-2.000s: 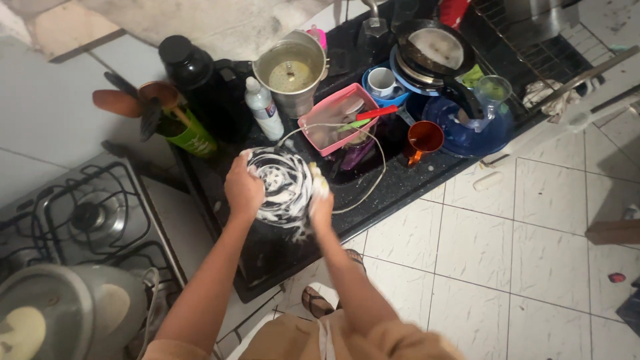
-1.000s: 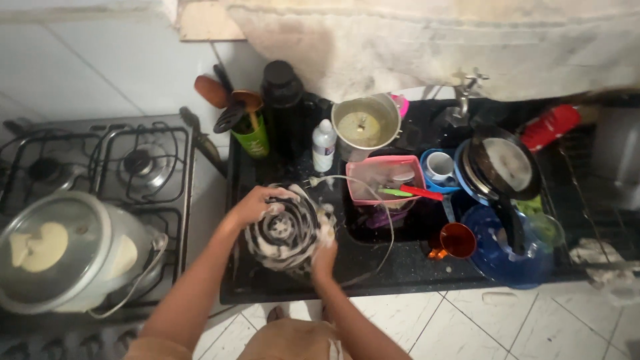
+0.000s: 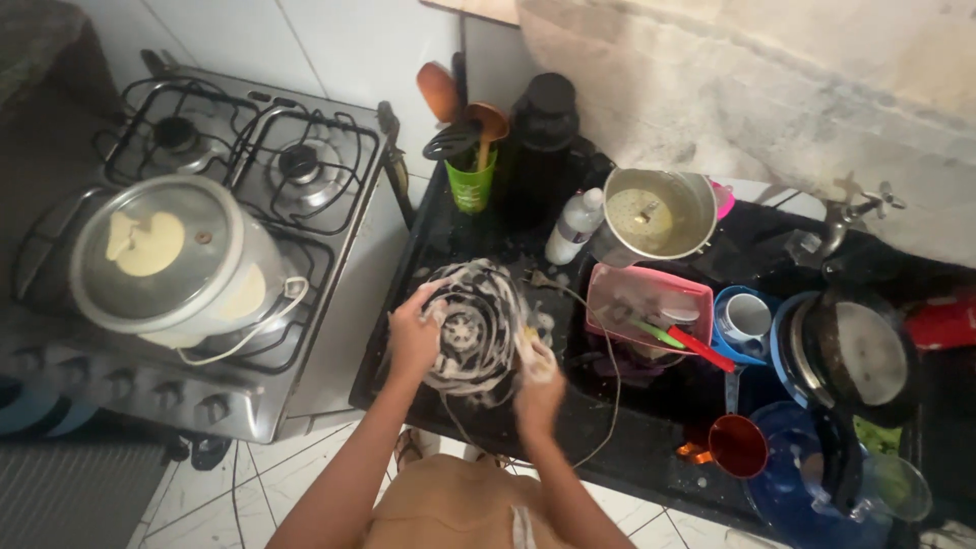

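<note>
A round dark appliance part with concentric rings (image 3: 465, 332), covered in white soap foam, rests on the black countertop. It looks like a fan grille or base, but the foam hides which. My left hand (image 3: 415, 335) grips its left rim, fingers over the edge. At its right rim my right hand (image 3: 540, 374) is foamy and closed around a yellowish sponge (image 3: 531, 335). A cord (image 3: 616, 389) with a plug (image 3: 541, 279) loops over the counter to the right of my hands and runs down toward the front edge.
Behind stand a green utensil cup (image 3: 473, 183), a black thermos (image 3: 545, 114), a white bottle (image 3: 573, 227) and a metal pot (image 3: 659, 213). Rightward are a pink basin (image 3: 648, 297), an orange mug (image 3: 738, 446), stacked pans (image 3: 862, 358) and a faucet (image 3: 839, 221). A lidded cooker (image 3: 160, 255) sits on the stove (image 3: 267, 396) at left.
The view has turned, with more of the stove now showing. Both hands stay at the foamy part's rims; my right hand has shifted along the right side.
</note>
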